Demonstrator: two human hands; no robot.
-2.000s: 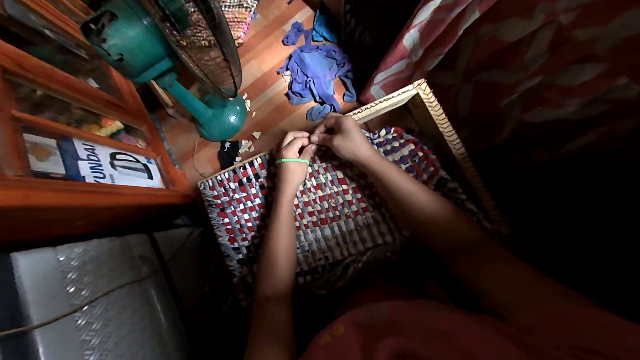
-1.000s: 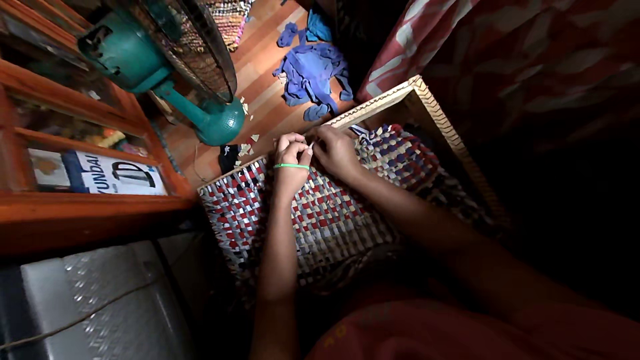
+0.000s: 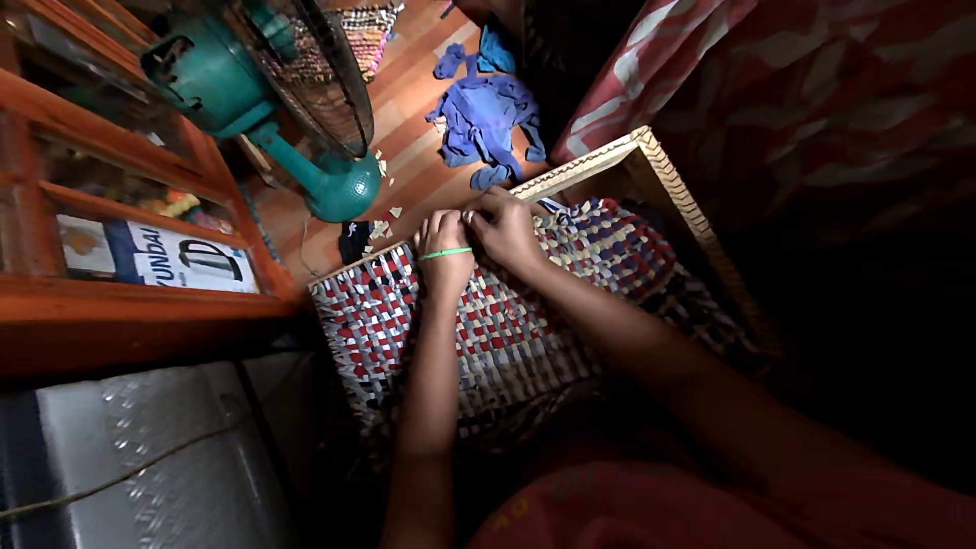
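A woven rag mat (image 3: pixel 503 320) of red, white, grey and dark fabric strips lies across a wooden loom frame (image 3: pixel 671 183) with pegs or notches along its edges. The mat's right part hangs loose of the frame's corner. At the far edge of the mat, my left hand (image 3: pixel 444 252), with a green band at the wrist, has its fingers bent down on the weave. Close beside it, my right hand (image 3: pixel 503 229) has thumb and fingers pinched together at the same edge. What lies between the fingertips is too small to make out.
A green electric fan (image 3: pixel 343 183) stands on the floor beyond the mat, near a wood-and-glass cabinet (image 3: pixel 152 301). Blue cloth pieces (image 3: pixel 488 114) and small scraps lie on the striped floor. A red patterned curtain (image 3: pixel 625 69) hangs right; a grey case-like object (image 3: pixel 168 457) is at lower left.
My right hand was slightly apart from my left a second ago and is now nearer to it along the mat's edge. The left hand has stayed at about the same spot.
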